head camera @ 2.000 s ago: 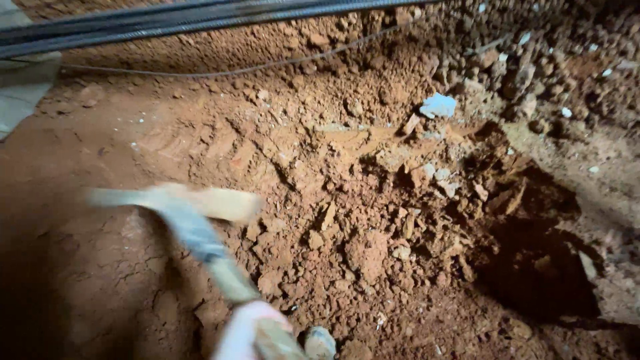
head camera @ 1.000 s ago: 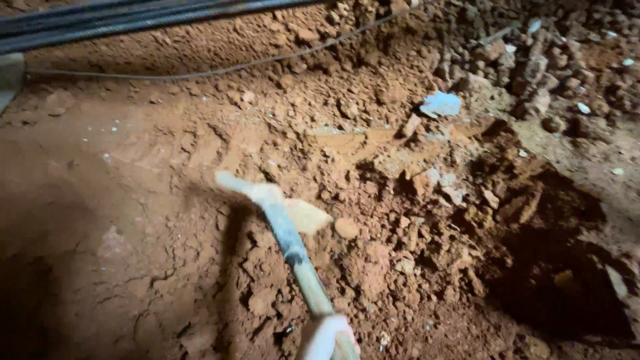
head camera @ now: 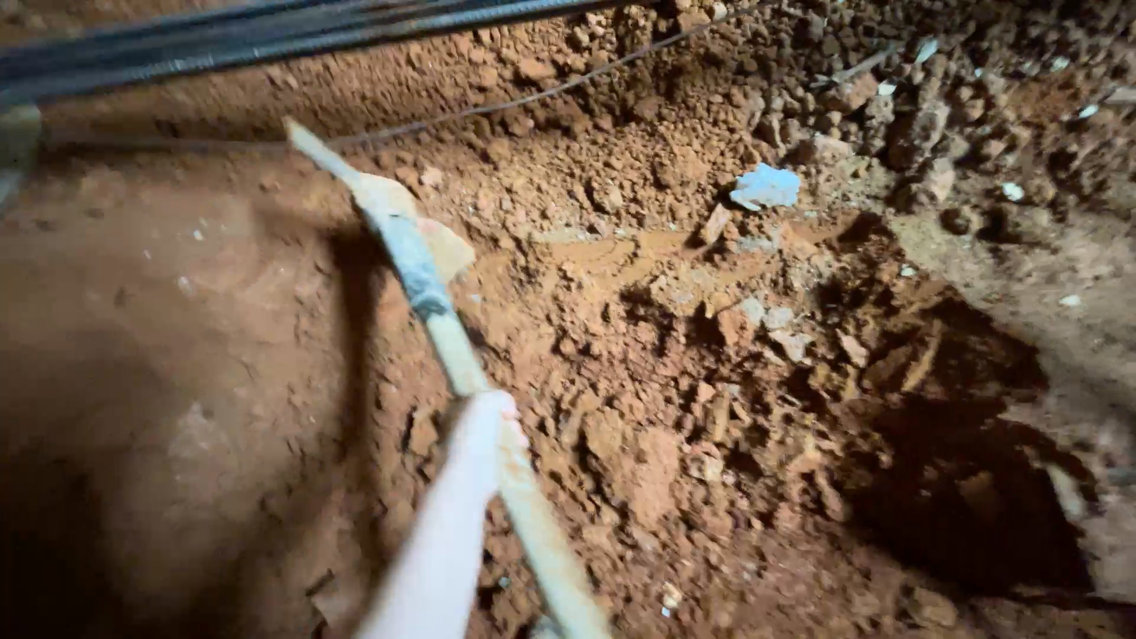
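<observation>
My left hand (head camera: 493, 430), on an arm that comes in from the bottom left, is closed round the pale wooden handle of a mattock (head camera: 457, 351). The handle runs from the bottom edge up to the left. Its head (head camera: 386, 195) has a narrow end pointing up-left and a broad, flat blade on the right, both over reddish-brown soil. Whether the head touches the soil cannot be told. Loose clods (head camera: 639, 461) lie to the right of the handle. My right hand is out of view, and the handle's lower end is cut off.
Dark ribbed steel bars (head camera: 293, 40) cross the top left. A thin wire (head camera: 532, 98) curves over the soil below them. A light-blue scrap (head camera: 765, 187) lies among clods right of centre. At the lower right is a dark hollow or deep shadow (head camera: 967, 497); stones lie at the upper right.
The mattock head has moved up and away, from the left-middle soil towards the wire. My left hand, near the bottom edge before, is farther up in view, still round the handle.
</observation>
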